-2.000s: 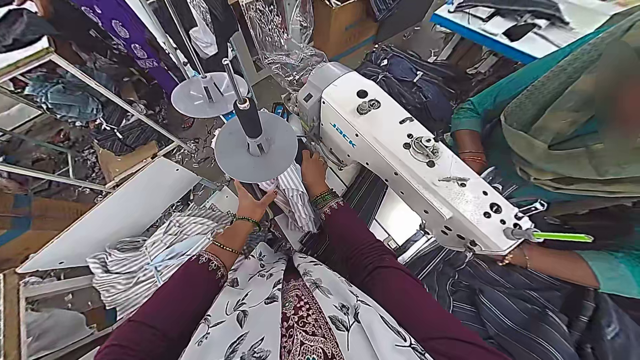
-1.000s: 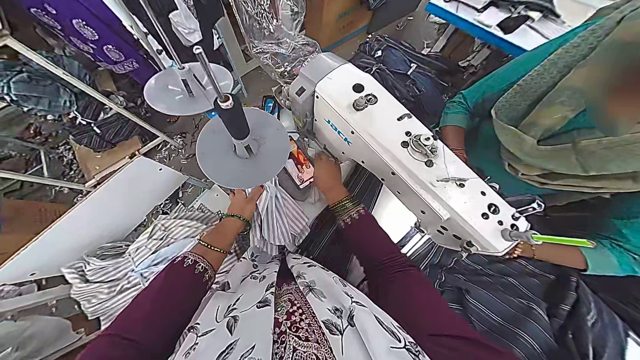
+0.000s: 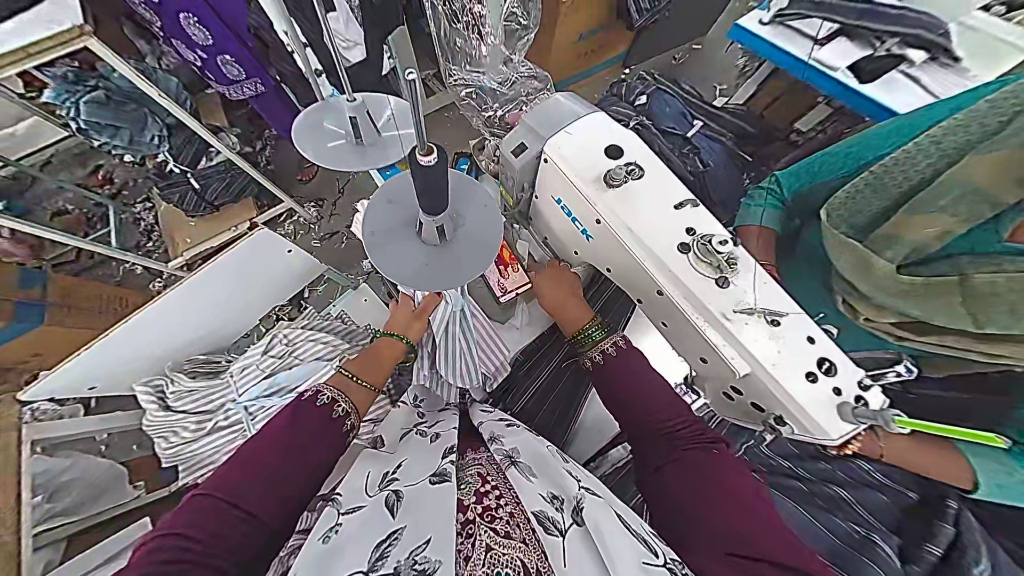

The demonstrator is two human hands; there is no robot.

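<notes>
My left hand [image 3: 410, 318] grips the top of a bunched striped cloth [image 3: 464, 340], just under the front grey thread stand disc [image 3: 433, 232]. A cone of dark thread [image 3: 429, 180] stands on that disc. My right hand [image 3: 558, 294] is beside the white Jack sewing machine [image 3: 664, 264], its fingertips near a small metal part; whether it holds anything cannot be told. Between my hands lies a flat red and pink item [image 3: 507, 273]. Dark striped fabric [image 3: 552, 376] lies below my right wrist.
A tied bundle of striped cloth [image 3: 240, 392] lies at the left by a white board [image 3: 184, 312]. A metal-framed rack [image 3: 184, 144] stands beyond it. Across the machine a person in green sleeves [image 3: 800, 184] sits with one hand near the machine's head. Dark garments [image 3: 680, 128] are heaped behind.
Two seconds ago both hands were close together at the striped cloth. My right hand has since moved right, away from the cloth, and the red and pink item has come into sight.
</notes>
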